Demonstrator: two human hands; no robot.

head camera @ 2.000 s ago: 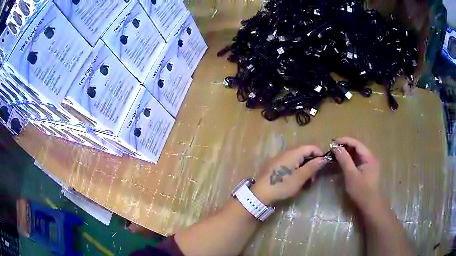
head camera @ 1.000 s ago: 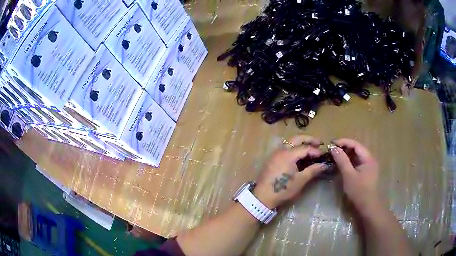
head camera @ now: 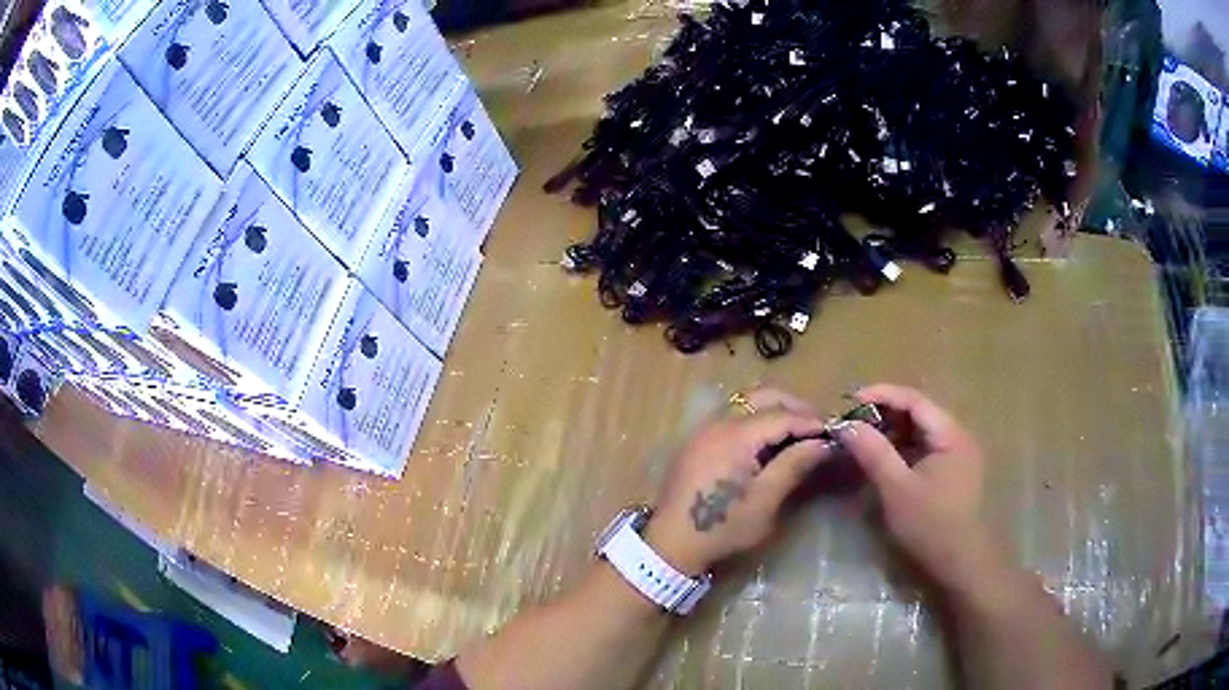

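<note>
My left hand, with a white-banded watch at the wrist, and my right hand meet over the tabletop. Between their fingertips they hold a small black USB cable with a light metal tip. Most of the cable is hidden by the fingers. A large tangled cable pile, black with silver and white plugs, lies beyond the hands.
A box stack of white printed boxes stands on the left of the brown film-covered tabletop. A blue-white box is at the upper right. A blue stool is on the green floor, lower left.
The whole view has shifted a little, so the pile and hands appear further left. Both hands stay together on the cable, with small finger movements.
</note>
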